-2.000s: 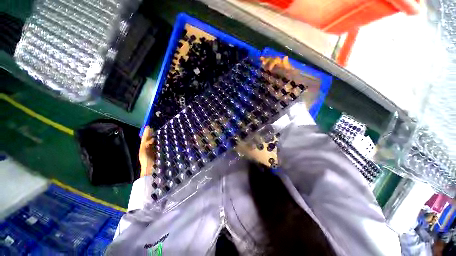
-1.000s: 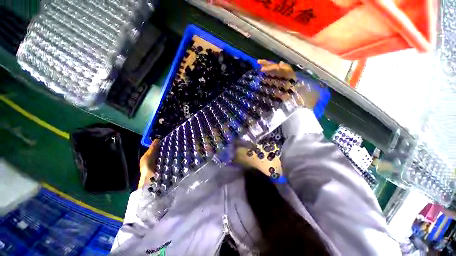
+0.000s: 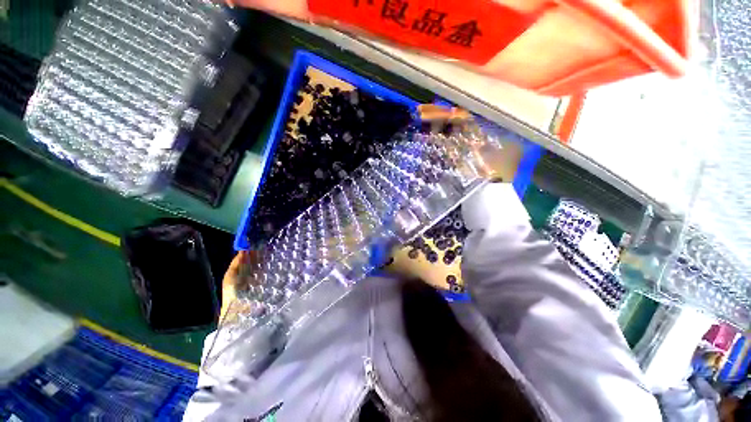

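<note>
A clear blister tray (image 3: 329, 227) is held bent and tilted over two blue parts bins. Its pockets look mostly silvery; blur hides whether some still hold parts. My left hand (image 3: 231, 278) grips its lower left end. My right hand (image 3: 449, 119) grips its upper right end, partly seen through the plastic. The left blue bin (image 3: 269, 152) holds a heap of small black parts (image 3: 325, 148) on a tan liner. The right blue bin (image 3: 527, 169) is mostly covered by the tray; black rings (image 3: 440, 243) lie on its liner near my body.
A stack of empty blister trays (image 3: 115, 99) and black trays (image 3: 218, 132) stand at left. An orange-red reject bin (image 3: 494, 41) is at the top. Filled trays (image 3: 585, 264) lie at right. A black stool (image 3: 173, 276) and blue crates (image 3: 90, 379) are lower left.
The tray's pockets have gone from dark-dotted to mostly silvery, and the tray is more bent. More black rings show in the right bin near my body. Both hands keep their hold.
</note>
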